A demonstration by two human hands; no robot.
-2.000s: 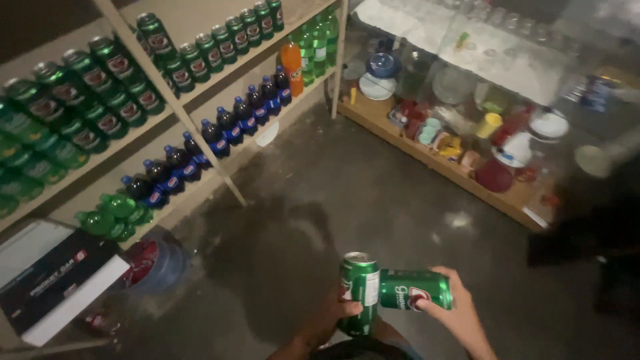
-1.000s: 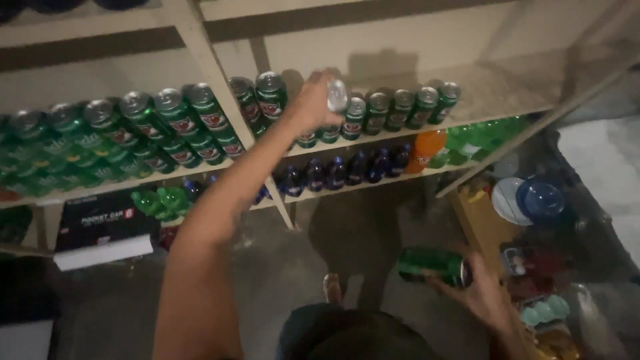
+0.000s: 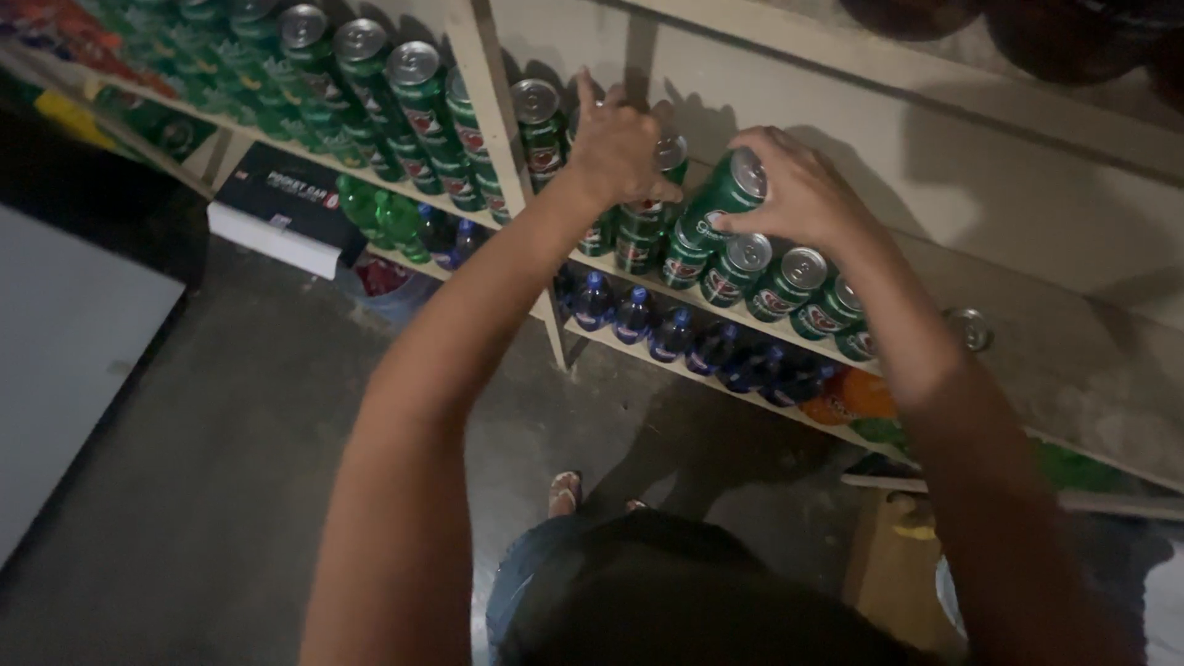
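Note:
My right hand (image 3: 786, 190) grips a green drink can (image 3: 726, 199), tilted, over the front row of cans on the wooden shelf. My left hand (image 3: 622, 148) is spread over the tops of the stacked cans just left of it, fingers apart; whether it touches them is partly hidden. One stacked can (image 3: 668, 157) stands between the two hands. Another stacked can (image 3: 536, 106) stands beside the shelf's upright post (image 3: 490, 92). Single cans (image 3: 800, 270) continue in a row to the right below my right hand.
Dark bottles with blue caps (image 3: 634, 314) line the lower shelf, with orange bottles (image 3: 856, 393) further right. A black and white box (image 3: 277, 208) and green bottles (image 3: 398, 222) are at the left. Big dark bottles (image 3: 1064, 37) sit on the upper shelf. More stacked cans (image 3: 412, 92) stand left of the post.
My right hand has moved from low over the floor up to the shelf with its can. My left hand, earlier at a can over the row, is now spread over the stacked cans.

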